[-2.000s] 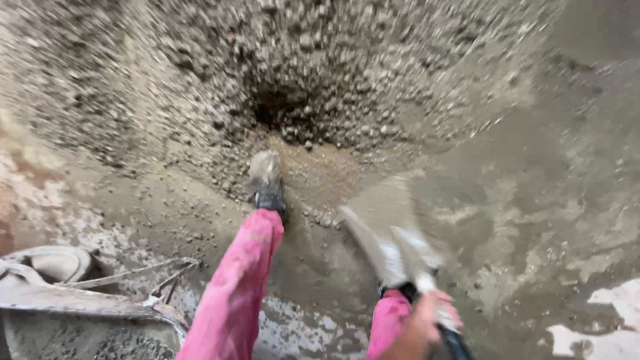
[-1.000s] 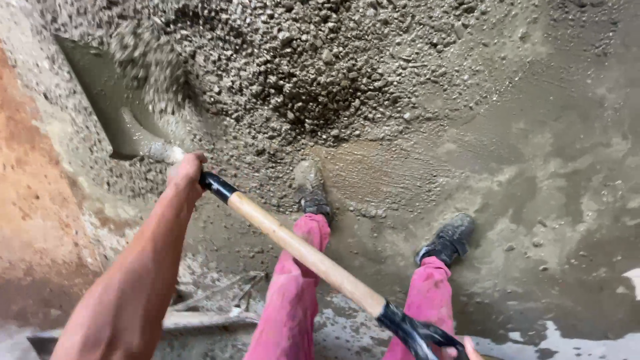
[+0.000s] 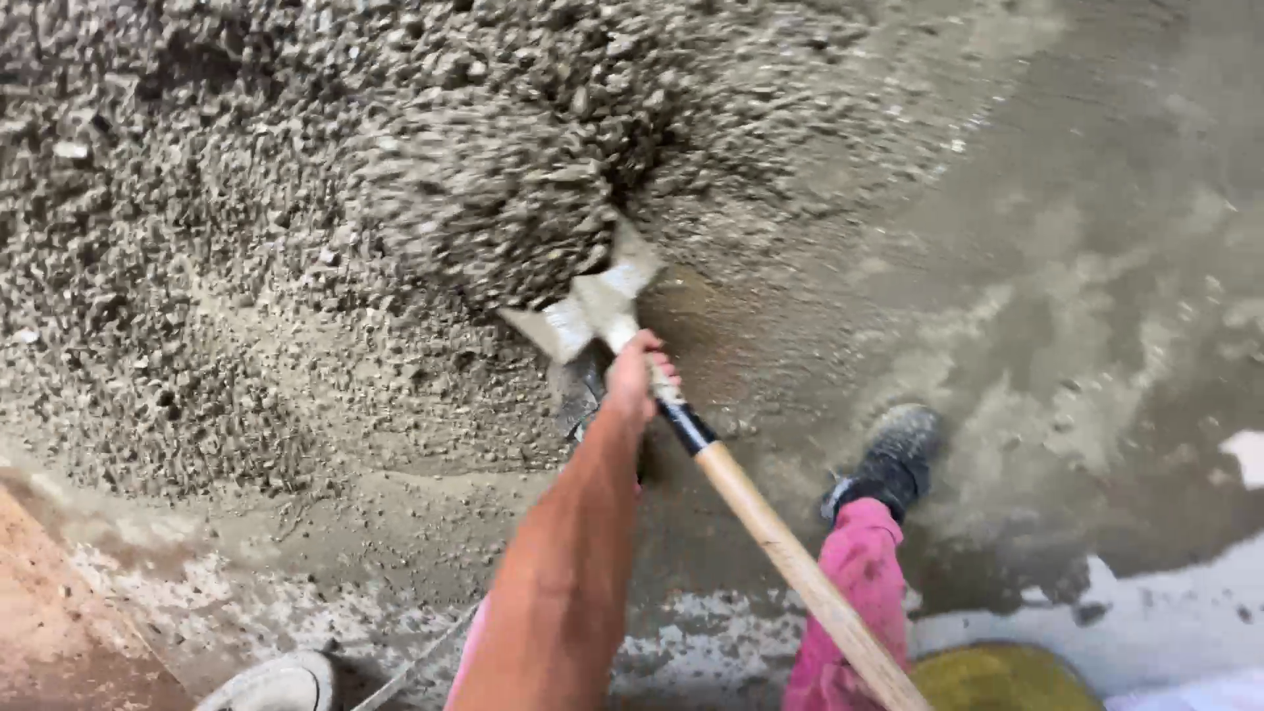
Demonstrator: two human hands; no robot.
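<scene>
My left hand (image 3: 642,375) grips the shovel (image 3: 790,563) low, just above its blade, where the metal socket meets a black collar and a pale wooden shaft. The shaft runs down to the bottom edge of the view, and my right hand is out of sight. Wet gravelly concrete mix (image 3: 484,188), blurred by motion, covers the front of the blade; only the blade's rear edge and shoulders show. The main heap (image 3: 197,227) spreads over the upper left. One boot is partly hidden behind the blade and my forearm.
My other boot (image 3: 899,454) stands on the wet, slurry-covered floor (image 3: 1066,326) at the right. A round, pale, dirty object (image 3: 276,686) lies at the lower left beside a thin bar. A yellowish round object (image 3: 1002,681) is at the bottom right. An orange-brown surface (image 3: 69,602) borders the lower left.
The shovel blade, at the upper left one second ago, is now near the middle at the heap's edge, under a load of mix. My right hand has left the view.
</scene>
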